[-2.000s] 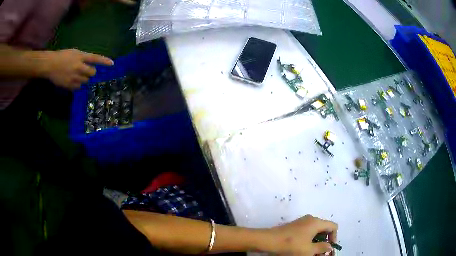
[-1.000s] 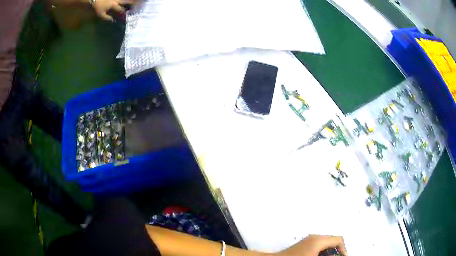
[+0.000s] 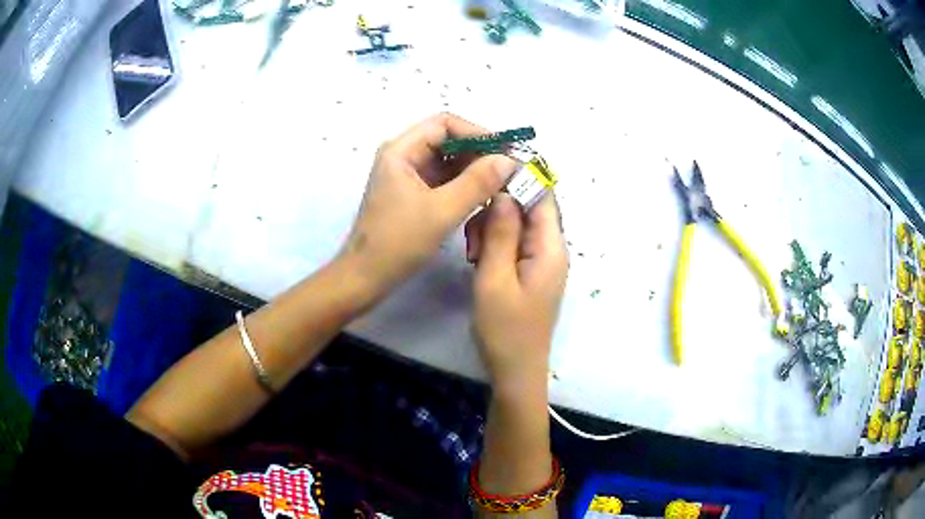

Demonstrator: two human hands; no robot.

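My left hand [image 3: 411, 193] comes in from the lower left and grips a green circuit board [image 3: 492, 143] between thumb and fingers. My right hand [image 3: 519, 258], with a red and yellow bracelet, is beside it. Its fingertips hold a small silver battery [image 3: 527, 182] with yellow tape, joined by thin wires to the board. A white cable [image 3: 588, 434] hangs over the table's near edge by my right forearm; its end is hidden. Diagonal cutters [image 3: 700, 208] with yellow handles lie open to the right of my hands.
A green board pile [image 3: 814, 324] lies right of the cutters, with yellow parts [image 3: 898, 335] in rows beyond. A black smartphone [image 3: 141, 51] is at upper left. Several boards [image 3: 379, 42] lie along the top. Dark specks dot the table. Blue bins [image 3: 152, 345] stand below the near edge.
The view has swung to the right and down the table. Both hands now show together at the board and battery; before, only one arm and hand of mine showed. The cutters and board pile have come into view.
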